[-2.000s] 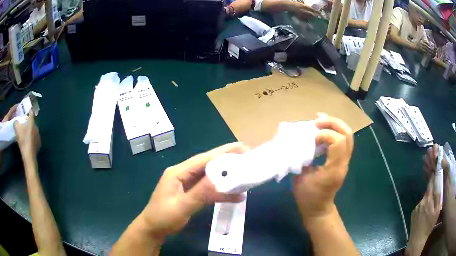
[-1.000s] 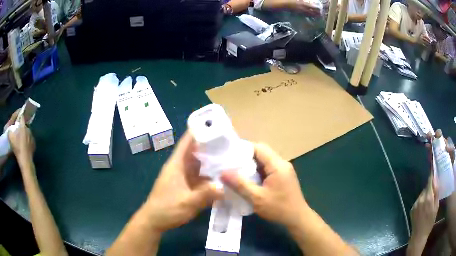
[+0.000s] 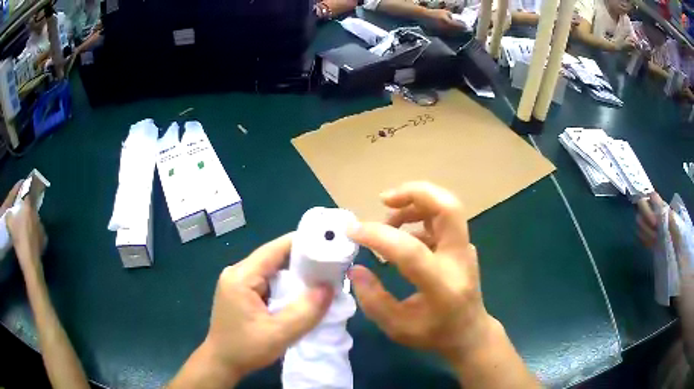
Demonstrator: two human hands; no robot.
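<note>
A white infrared thermometer (image 3: 318, 247) stands out of a crumpled whitish protective sleeve (image 3: 318, 349), its head with the dark round sensor hole uppermost. My left hand (image 3: 255, 311) grips the thermometer and the top of the sleeve, thumb across the front. My right hand (image 3: 426, 285) is at the right of the head, its fingers apart; the index fingertip is at the head's edge, and whether it touches is hard to tell. The sleeve's lower end reaches the bottom edge of the picture. The retail carton formerly under the hands is not visible.
Waiting cartons (image 3: 199, 178) lie at left, one with a sleeve (image 3: 135, 178) on top. A brown cardboard sheet (image 3: 434, 156) lies beyond my hands. White papers (image 3: 607, 161) lie at right. Black bins (image 3: 205, 45) stand behind. Other people's hands are at both sides; pale posts (image 3: 544, 61) stand back right.
The thermometer has turned from lying slanted between both hands to head up in my left hand. My right hand has let go of the sleeve and opened. The view has shifted slightly.
</note>
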